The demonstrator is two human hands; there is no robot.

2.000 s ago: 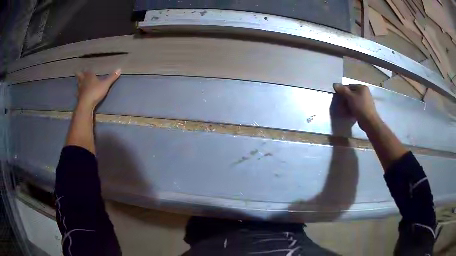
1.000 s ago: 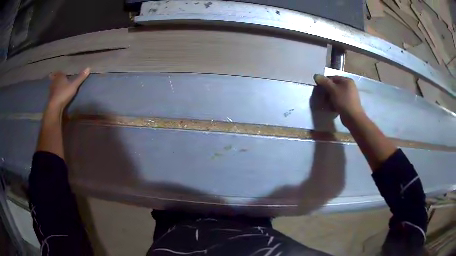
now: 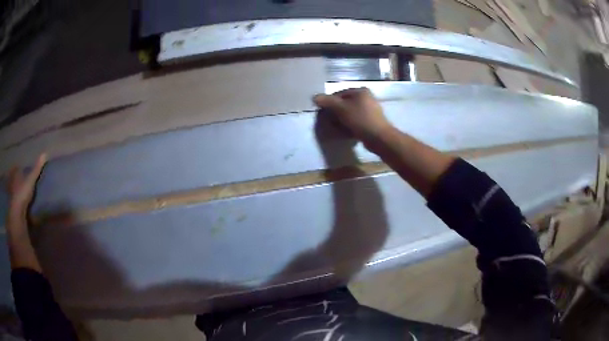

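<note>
A long grey-beige board strip lies along the far side of the silver sliding table. A narrow dark gap shows in its left part. My right hand pinches the strip's near right corner between thumb and fingers. My left hand is at the far left, slightly blurred, with thumb and fingers spread against the strip's near edge; it does not close around it. The strip's left end is unclear at the picture's edge.
A raised pale metal bar runs beyond the strip, with the dark grey fixed table behind it. Shiny metal parts show right of the strip's end. Scrap offcuts lie on the floor. A sawdust-filled slot crosses the table.
The strip and both hands have moved left along the table, uncovering metal parts beyond the strip's right end. The view has turned, showing the table's right end.
</note>
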